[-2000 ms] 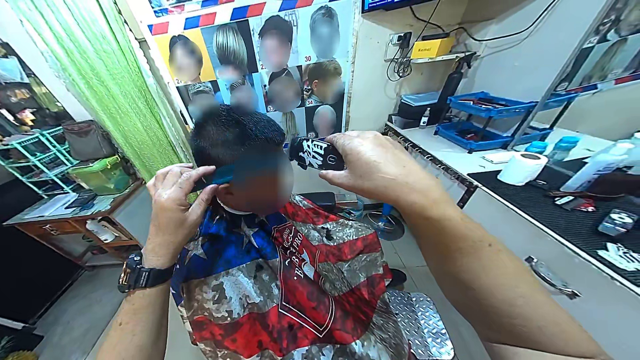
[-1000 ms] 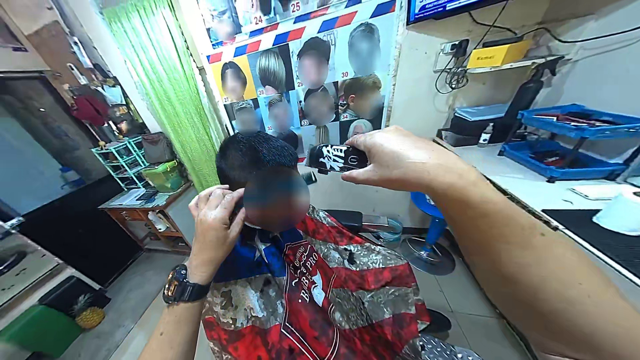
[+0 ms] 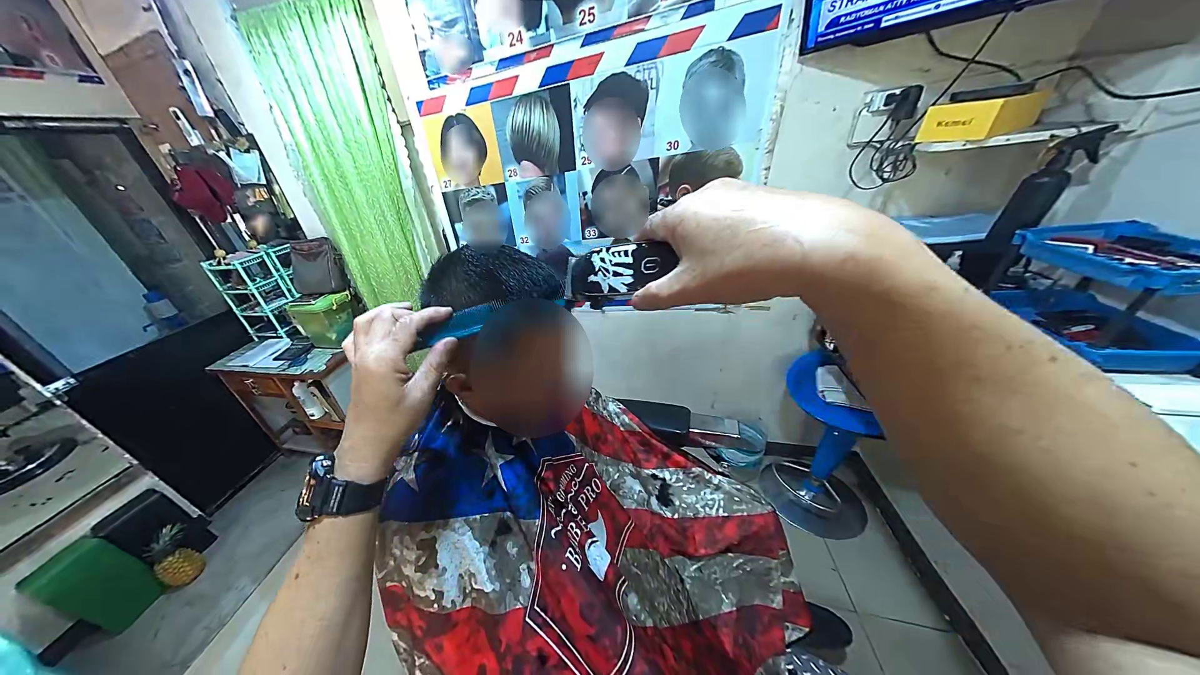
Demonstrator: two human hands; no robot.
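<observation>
A seated person with short dark hair (image 3: pixel 492 274) wears a red, blue and grey barber cape (image 3: pixel 572 553). My left hand (image 3: pixel 389 375), with a watch at the wrist, grips a blue comb (image 3: pixel 469 322) that lies against the side of the person's head above the ear. In my right hand (image 3: pixel 759 239) is a black hair clipper (image 3: pixel 621 272) with white characters on its body. The clipper's head points left, close to the hair and the far end of the comb. Whether its blade touches the hair cannot be told.
Behind the person, a haircut poster (image 3: pixel 600 70) covers the wall beside a green curtain (image 3: pixel 323 122). A blue stool (image 3: pixel 825 403) stands to the right, near blue trays (image 3: pixel 1116 248) on a counter. A wooden desk (image 3: pixel 272 384) and a green box (image 3: pixel 94 581) are at left.
My left hand now has the comb plainly against the side of the hair, higher than one second ago. The clipper has come from slightly off the head to beside the comb's end. The view has shifted.
</observation>
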